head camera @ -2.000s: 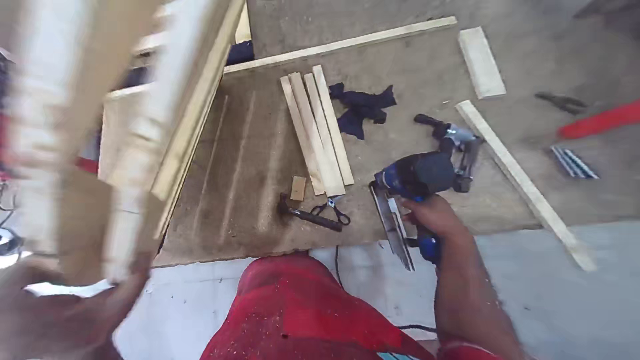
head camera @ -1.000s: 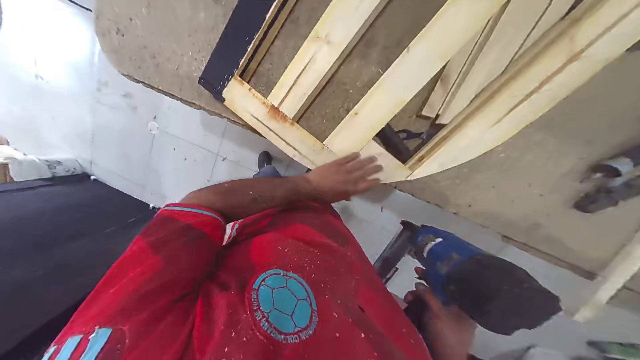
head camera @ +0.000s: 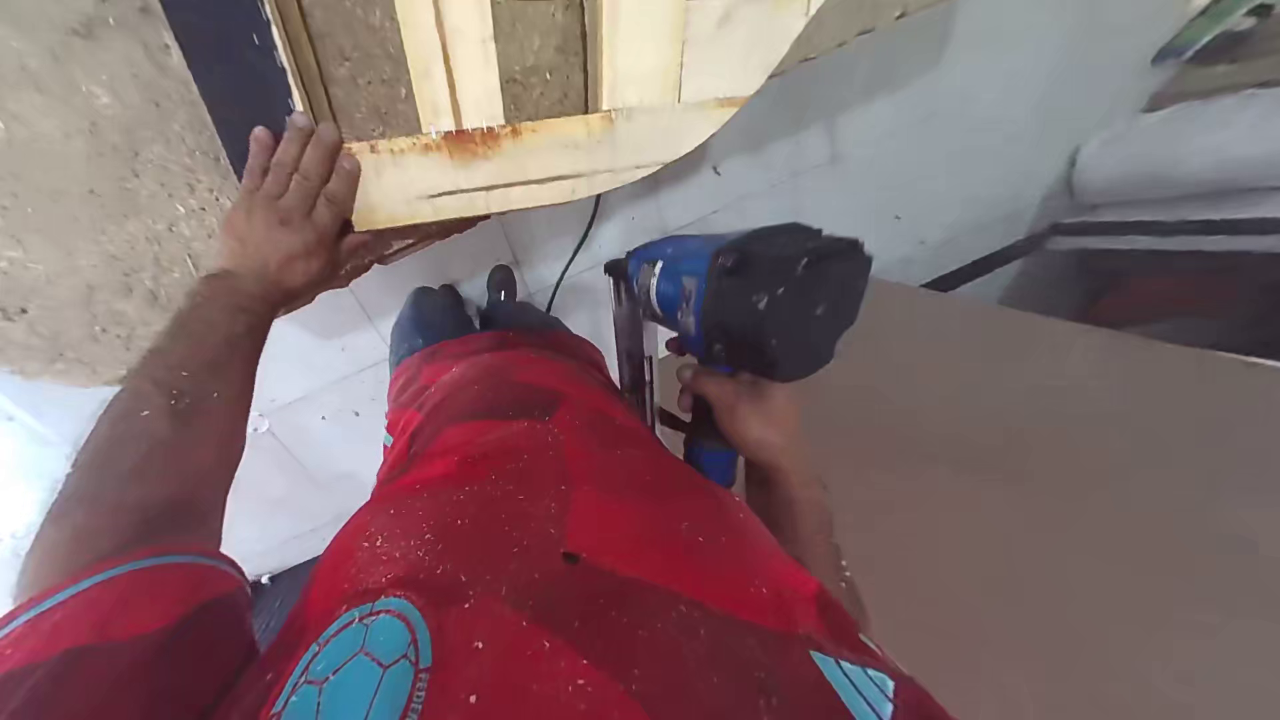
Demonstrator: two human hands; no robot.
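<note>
A frame of pale wooden boards (head camera: 560, 158) lies on the worktable, with a curved edge at its right and a reddish-brown stain along the near board. My left hand (head camera: 290, 215) rests flat at the frame's left corner, fingers extended, beside a dark strip (head camera: 225, 75). In my right hand (head camera: 740, 405) is a blue and black nail gun (head camera: 740, 300), gripped by its handle and held off the table, in front of my body. Its magazine points down toward my red clothing. Part of the handle is hidden by my fingers.
The worktable's rough brown top (head camera: 90, 190) extends at the left. A dark cable (head camera: 575, 255) hangs near my feet over the tiled floor (head camera: 320, 420). A large brown panel (head camera: 1050, 500) stands at the right, with a white padded roll (head camera: 1180, 150) behind it.
The wooden frame, raised at my left two seconds ago, now lies on the table. My left hand has moved from its near board to the left corner. The view has shifted strongly.
</note>
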